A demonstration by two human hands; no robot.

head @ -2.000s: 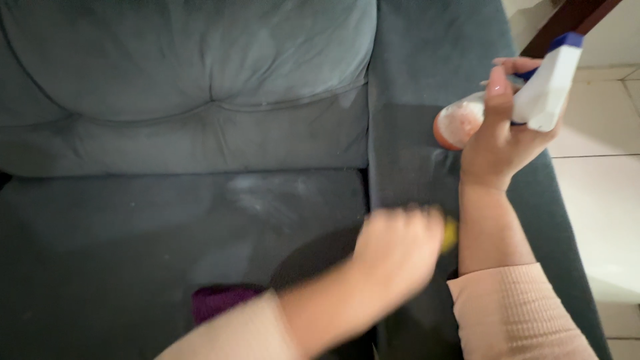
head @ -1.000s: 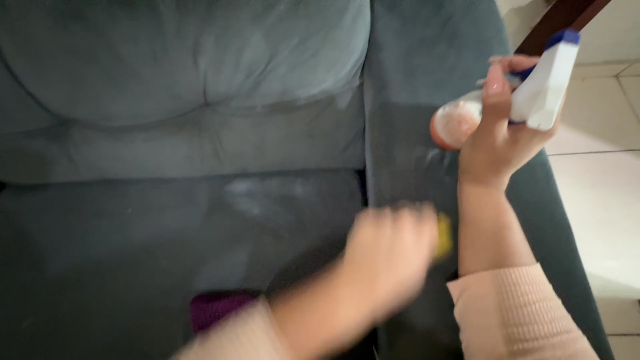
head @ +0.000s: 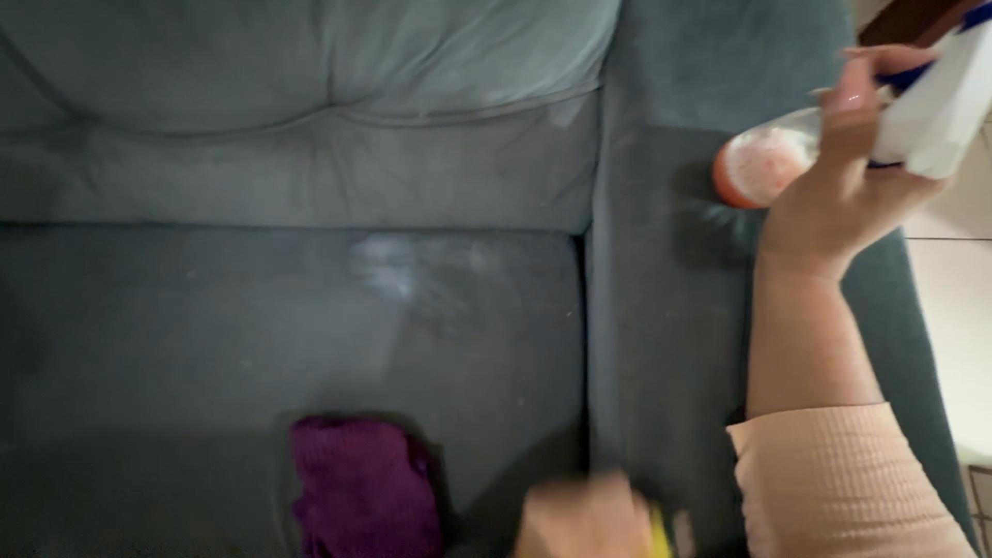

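Note:
My right hand grips a spray bottle by its white and blue trigger head. The bottle's clear body with foamy orange liquid points left over the sofa's armrest. Blurred at the bottom edge, my left hand is closed on a yellow object, mostly hidden by the fingers; its kind cannot be told. That hand is low against the inner side of the armrest. A folded purple cloth lies on the grey sofa's seat cushion, left of my left hand. Pale whitish marks show on the cushion near the backrest.
The sofa's backrest runs along the top of the view. Its broad armrest stands at the right, with a dark gap between it and the seat. Pale floor tiles and a dark reddish-brown piece of furniture show beyond the armrest.
My left hand, with the yellow object, has moved down toward the bottom edge of the view. More of the purple cloth shows. My right hand still holds the spray bottle over the armrest.

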